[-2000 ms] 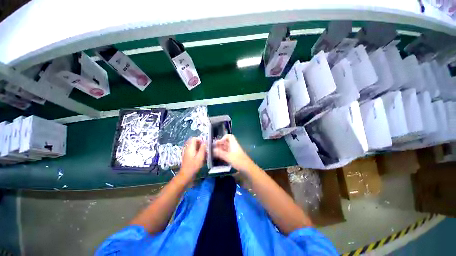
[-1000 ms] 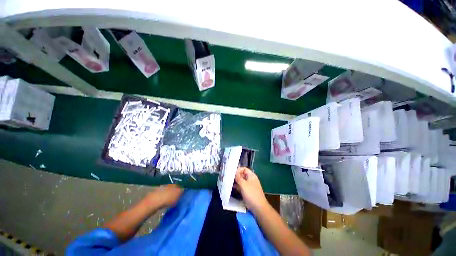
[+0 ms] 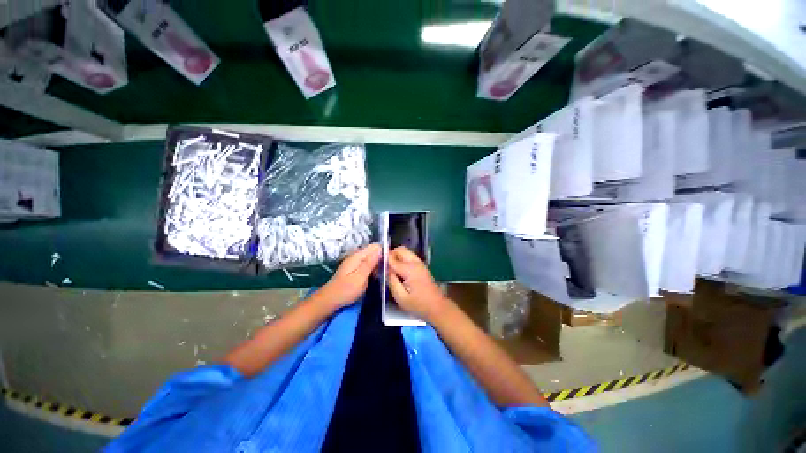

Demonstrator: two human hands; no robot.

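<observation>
An open white retail box point(image 3: 406, 232) with a dark inside lies in front of me at the bench's near edge, its near end over my lap. My left hand point(image 3: 359, 269) is at the box's left side, with its fingers at the raised white flap. My right hand point(image 3: 414, 281) lies over the box opening, with its fingertips against the inner side of the flap. Whether the right fingers hold something small cannot be told. Left of the box are coiled white cables point(image 3: 309, 241) on clear plastic and a black tray point(image 3: 162, 221) of small white pieces.
Rows of open white boxes point(image 3: 610, 168) stand at the right. Spaced boxes point(image 3: 305, 57) stand on the far green strip. Closed white boxes point(image 3: 28, 181) are at the left edge. Brown cartons point(image 3: 716, 332) are below the bench at right. White scraps lie on bench and floor.
My left hand has come from the bench's near edge left of the box to the box's flap. The box stands more upright in view, and my right hand has stayed at its opening.
</observation>
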